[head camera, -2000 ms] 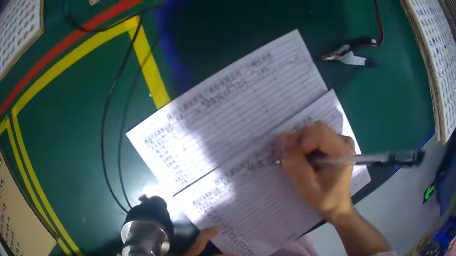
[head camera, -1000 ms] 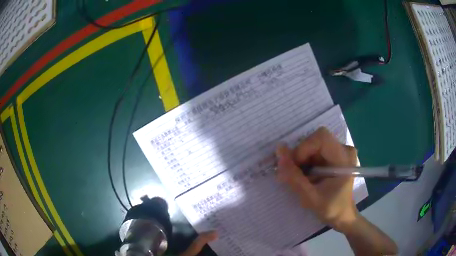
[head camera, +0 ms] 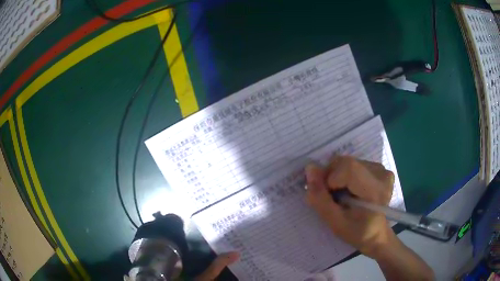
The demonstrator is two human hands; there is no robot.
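Observation:
Two white record forms with ruled tables lie on the green mat, the near form [head camera: 274, 236] overlapping the far form [head camera: 252, 131]. My right hand [head camera: 353, 203] holds a clear-barrelled gel pen [head camera: 400, 215], its tip end at the upper part of the near form and its dark cap end pointing right. My left hand [head camera: 220, 265] is mostly cut off by the bottom edge; a finger or thumb rests at the near form's left edge. Whether it grips the paper cannot be told.
A shiny metal cylinder with a black base [head camera: 156, 249] stands left of my left hand, a black cable [head camera: 121, 148] looping behind it. An alligator clip lead [head camera: 397, 79] lies at upper right. Trays of small parts stand at right [head camera: 485, 71] and upper left [head camera: 24, 27]; a tan board [head camera: 19, 236] lies far left.
The pen's cap end has swung down towards the lower right while my right hand stays over the near form. The view has shifted slightly; the forms lie as before.

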